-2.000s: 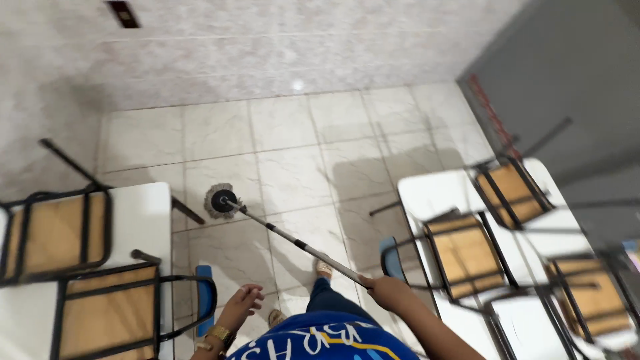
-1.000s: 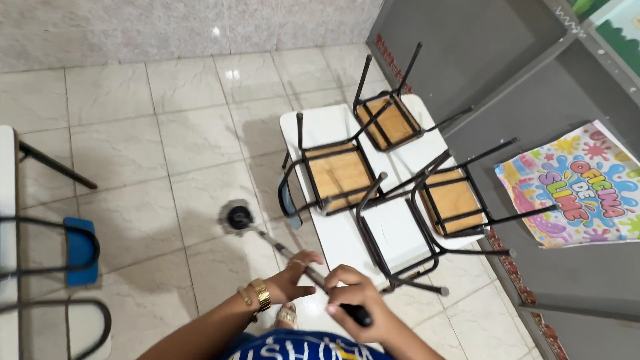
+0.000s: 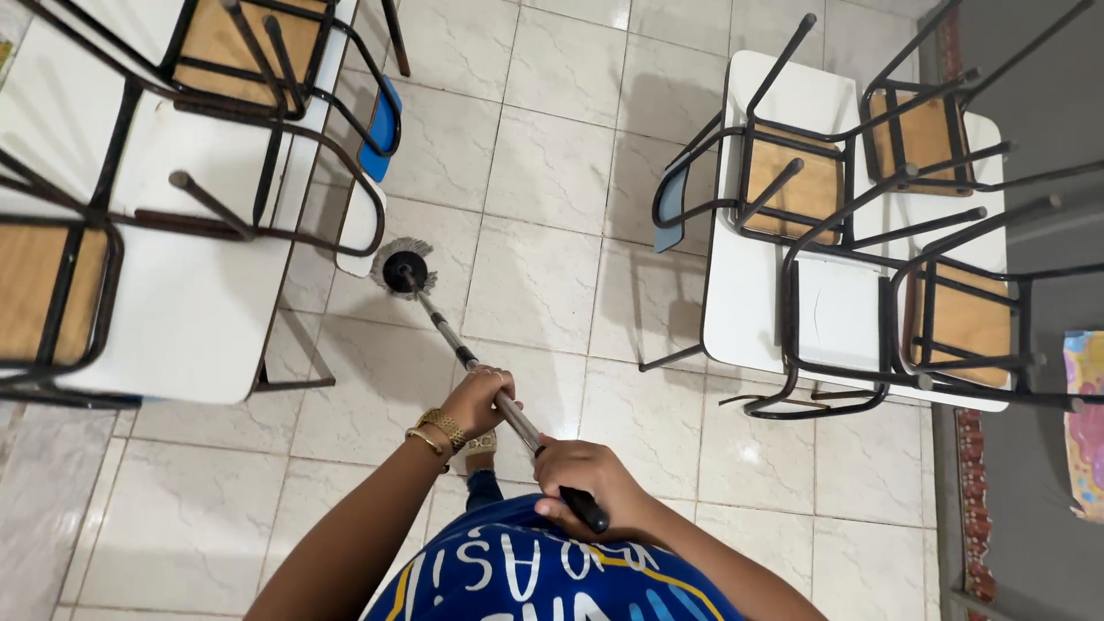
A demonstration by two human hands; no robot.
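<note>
A spin mop (image 3: 520,421) with a metal pole slants across the view. Its round black head with a grey string fringe (image 3: 404,269) rests on the tiled floor, beside the chairs at the left table. My left hand (image 3: 479,402), with a gold watch and bracelet at the wrist, is closed around the middle of the pole. Lower down, my right hand (image 3: 586,483) grips the pole near its black end, which pokes out below the fingers.
White tables stand left (image 3: 198,319) and right (image 3: 742,293), with upturned metal-framed chairs (image 3: 793,181) on them. Blue chair backs (image 3: 379,129) overhang the left table's edge. A grey wall (image 3: 1026,285) with a colourful poster (image 3: 1085,423) borders the right. My foot (image 3: 481,442) is on the floor tiles.
My left hand, off the pole two seconds ago, now holds it. The mop head has come near the left table's chairs. The view has shifted, showing more of the left table.
</note>
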